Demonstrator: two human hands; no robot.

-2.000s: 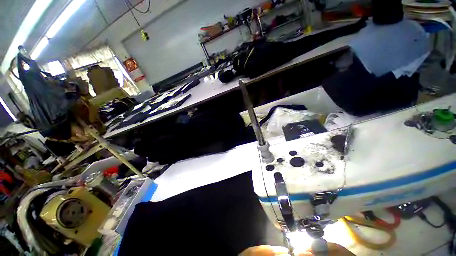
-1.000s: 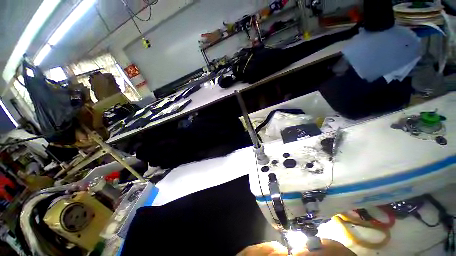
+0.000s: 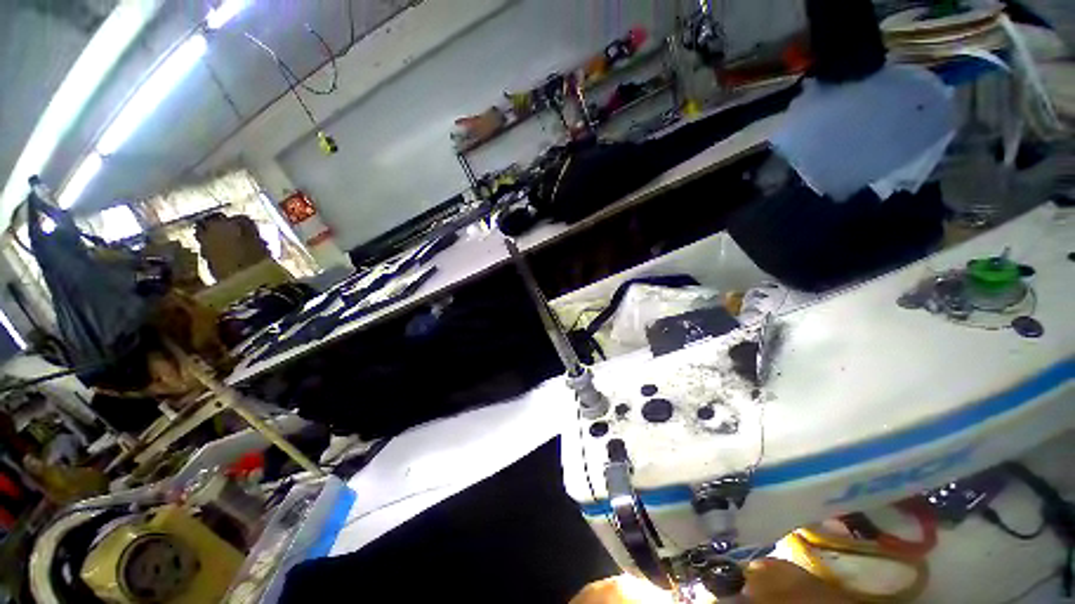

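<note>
The white sewing machine head (image 3: 825,437) with a blue stripe reaches in from the right. Its presser foot and needle area (image 3: 696,569) is brightly lit at the bottom edge. A black fabric piece (image 3: 472,531) lies flat on the table left of the needle. My left hand (image 3: 613,590) shows as a small, glare-lit part just left of the needle, beside the fabric. My right hand (image 3: 784,584) shows just right of the needle. Both hands are cut off by the bottom edge; their fingers and any hold on the cloth are hidden.
Yellow-handled scissors (image 3: 843,572) lie under the machine arm, near a small cabled device (image 3: 961,496). A blue-edged tray (image 3: 318,519) and yellowish motor-like body (image 3: 153,566) stand at left. Behind are dark cloth heaps, a long table (image 3: 519,236) and light-blue cloth (image 3: 866,130) under a black cone.
The view has tilted and shifted, so the machine head sits farther left in the picture. Both hands stay by the needle, with less of them showing. Less of the black fabric is in view.
</note>
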